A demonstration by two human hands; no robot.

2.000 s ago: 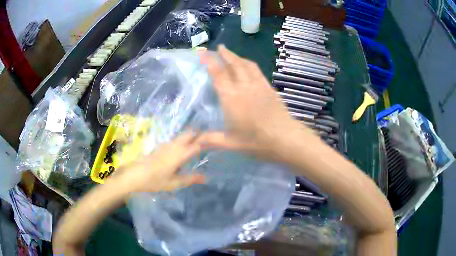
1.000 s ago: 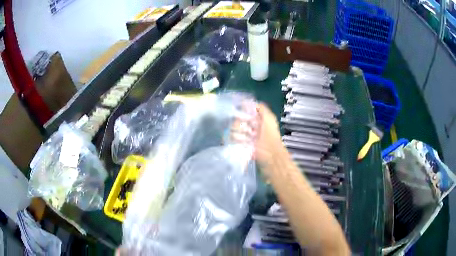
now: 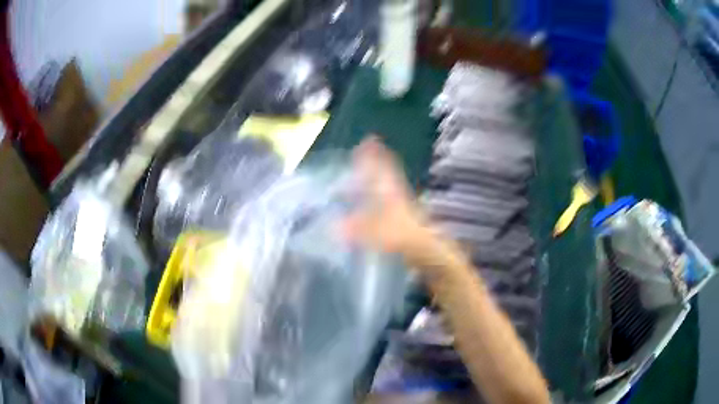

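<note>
A large clear plastic bag point(image 3: 292, 292) fills the lower middle of the view, blurred. My right hand point(image 3: 386, 209) is at the bag's upper right side; blur hides whether its fingers grip the film. My left hand is not in view. A yellow tray point(image 3: 167, 304) shows partly behind the bag at its left, with dark bits in it. A long stack of grey metal tubes point(image 3: 485, 181) lies on the green bench point(image 3: 564, 292), to the right of the bag and partly behind my forearm.
Another plastic bag point(image 3: 87, 260) stands at the left. A yellow sheet or tray point(image 3: 288, 134) and a white bottle point(image 3: 396, 51) are at the back. A brush point(image 3: 574, 209) lies on the bench's right side. A paper-lined crate point(image 3: 650, 276) is beyond it, with blue baskets point(image 3: 595, 134) behind.
My left hand, seen on the bag two seconds ago, is out of view. My right hand has shifted slightly left. More of the yellow item behind the bag shows. The view has tilted and blurred.
</note>
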